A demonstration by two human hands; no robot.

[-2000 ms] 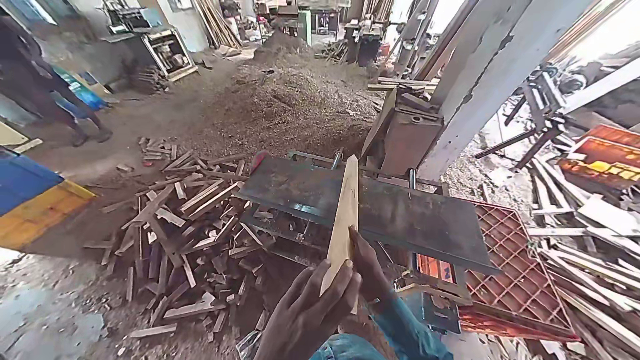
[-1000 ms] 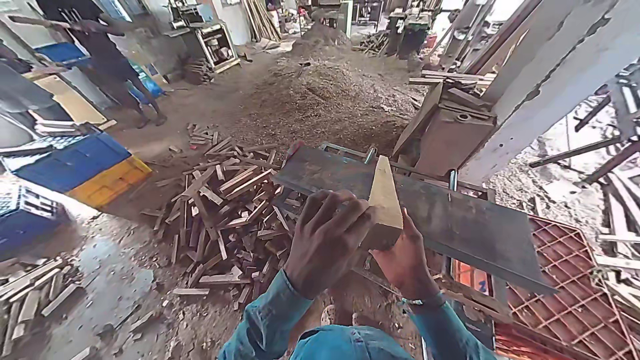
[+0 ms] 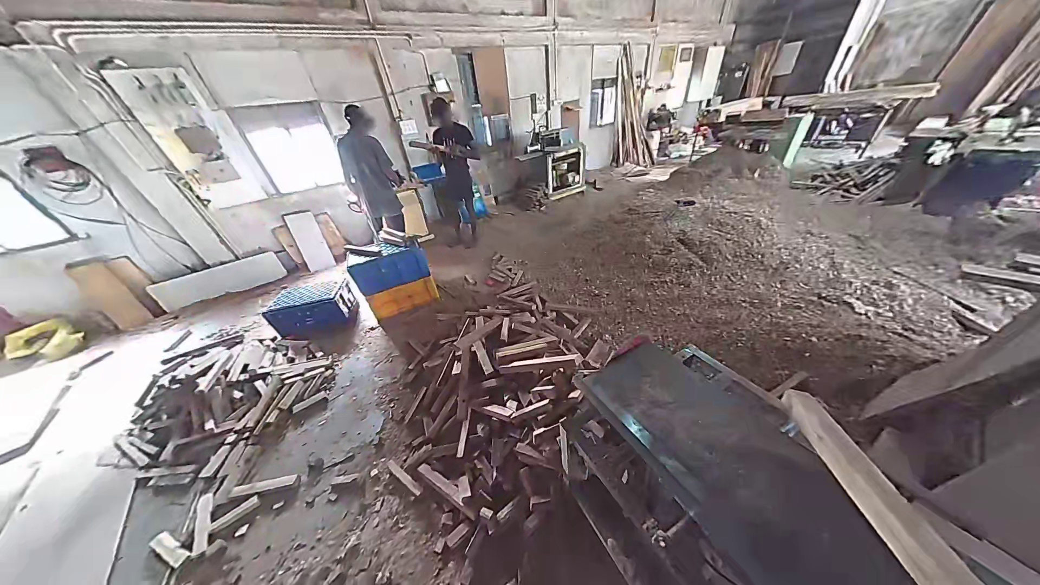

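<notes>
Neither my left hand nor my right hand shows in the head view. A long, pale wooden piece (image 3: 869, 487) slants over the right part of the dark metal machine table (image 3: 723, 455) and runs out at the lower edge; whether a hand holds its near end is hidden. Left of the table lies a heap of short wooden offcuts (image 3: 496, 390). A second pile of wood pieces (image 3: 236, 406) spreads over the floor farther left.
A blue crate (image 3: 390, 270) sits on a yellow crate (image 3: 403, 298), with another blue crate (image 3: 309, 309) beside them. Two people (image 3: 370, 171) stand near the far wall, one holding a board (image 3: 431, 147). Wood shavings (image 3: 715, 252) cover the floor beyond the table.
The view has swung up and to the left. Both hands, around the wooden piece over the table in the earlier frames, are out of sight.
</notes>
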